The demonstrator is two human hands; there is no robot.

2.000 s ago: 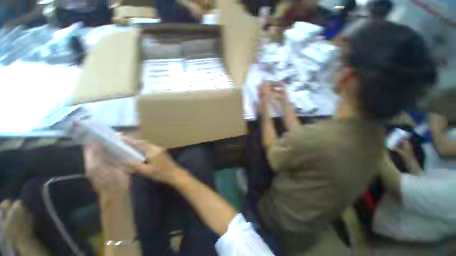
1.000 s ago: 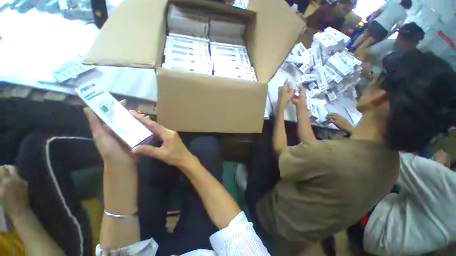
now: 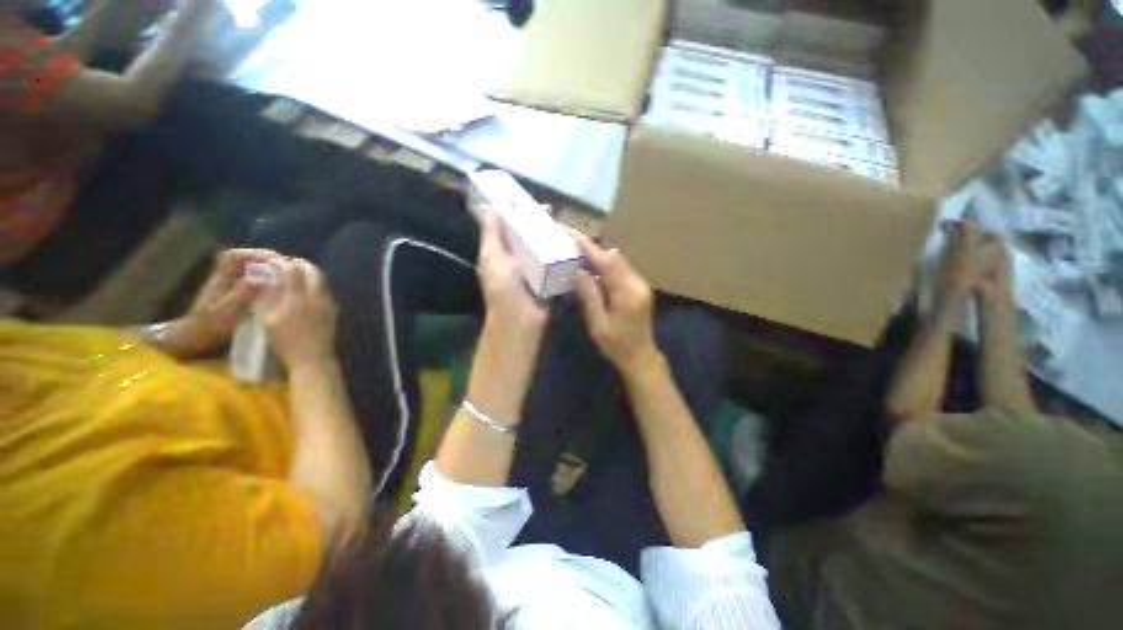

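Observation:
A long white retail box [image 3: 527, 230] is held above my lap, in front of the table edge. My left hand [image 3: 505, 273] holds it from below and the left side. My right hand [image 3: 618, 303] is at its near right end, with fingers touching or very close to it; blur hides the exact contact. The near end of the box looks closed. The open brown shipping carton [image 3: 766, 238] stands at the table edge to the right, with two columns of white boxes [image 3: 708, 92] inside.
A carton flap [image 3: 585, 55] spreads left over the white table [image 3: 560, 154]. A person in yellow [image 3: 160, 468] holds a white box at left. A person in olive-brown [image 3: 998, 517] sits at right beside a pile of white boxes [image 3: 1059, 234]. Another person in orange [image 3: 37, 135] is at upper left.
The view has swung left, so the carton sits further right and the person in yellow shows more. The held box is turned, now showing a narrow side and its near end.

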